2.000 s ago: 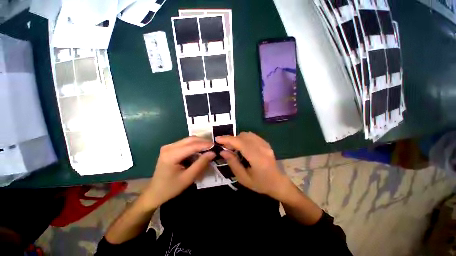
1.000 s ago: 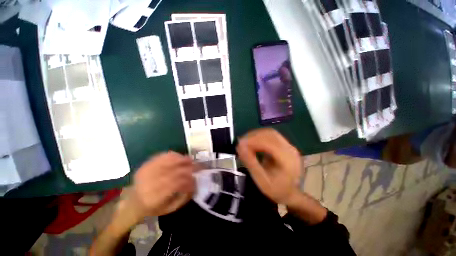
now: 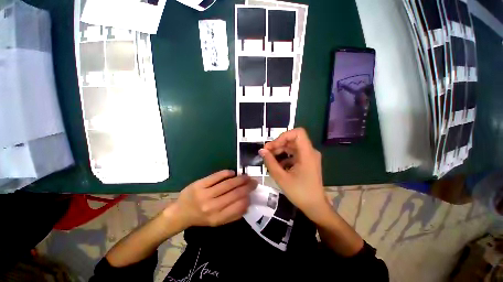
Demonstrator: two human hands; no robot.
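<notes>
The black-square sheet [image 3: 251,115] lies lengthwise in front of me, with two columns of black squares. Its lower end bends over the table's near edge. A black square piece [image 3: 249,155] lies over the left place of the fourth row, with a glossy streak on it. My right hand [image 3: 295,171] pinches this piece's right edge between thumb and forefinger and covers the place beside it. My left hand [image 3: 218,199] has its fingertips on the sheet's left edge just below the piece; its thumb is hidden.
A pale grey-square sheet [image 3: 129,121] lies left, under white scraps [image 3: 121,14]. A white block [image 3: 33,104] is at the far left. A small label [image 3: 213,45] and a smartphone [image 3: 351,96] flank the sheet. Right are a long white sheet [image 3: 400,104] and fanned black-square sheets [image 3: 455,99].
The black piece, earlier at my right fingertips, now covers the formerly pale fourth-row place. My left hand has moved up onto the sheet's edge. The view has shifted, so the table things appear moved.
</notes>
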